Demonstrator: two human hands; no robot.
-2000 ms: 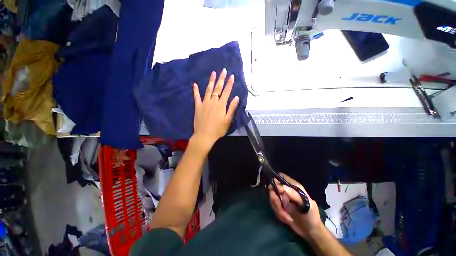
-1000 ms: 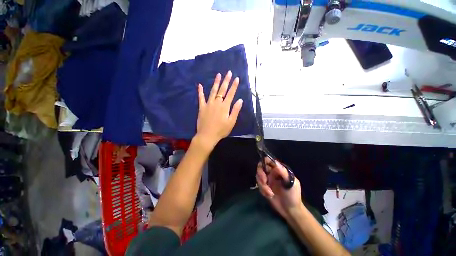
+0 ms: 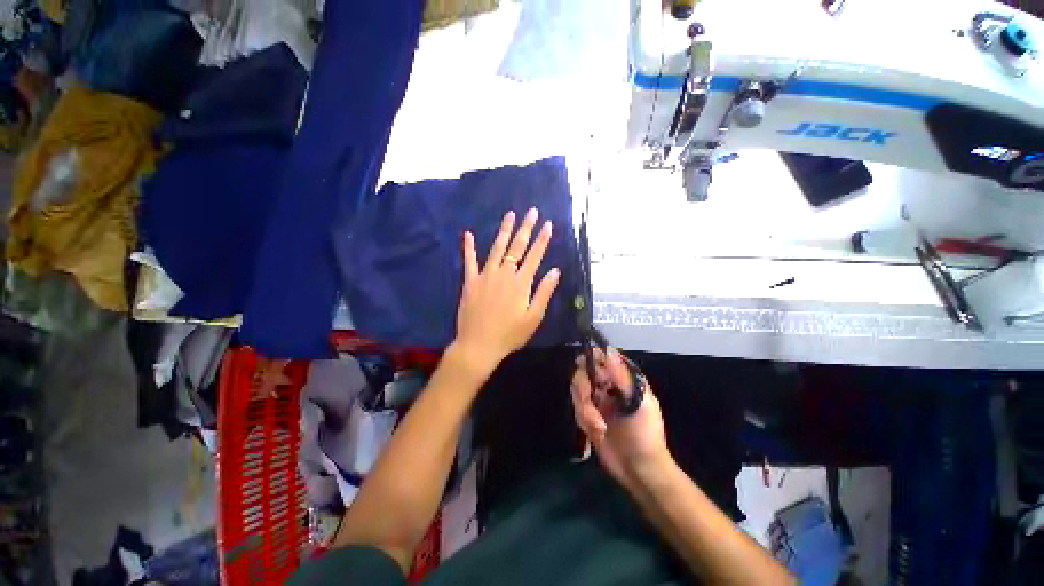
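Observation:
A navy cut panel (image 3: 401, 258) lies flat on the white table, its front edge near the table's front edge. My left hand (image 3: 504, 292) lies flat on the panel with fingers spread, pressing on it and gripping nothing. My right hand (image 3: 618, 412) holds the black fabric shears (image 3: 579, 303) by the loop handles, just in front of the table edge. The blades lie along the panel's right edge and point away from me. I cannot tell whether cloth is between the blades.
The sewing machine (image 3: 847, 115) stands at the back right, with a smartphone (image 3: 827, 177) behind its needle area. Slim tools (image 3: 948, 284) lie at the right. A long navy cloth piece (image 3: 300, 229) hangs over the table edge at left, above a red basket (image 3: 258, 458). A printed ruler (image 3: 778, 321) runs along the front.
My right hand has moved the shears forward and left, from pointing at the panel's front right corner to lying along its right edge. My left hand stays flat on the panel. The view has shifted.

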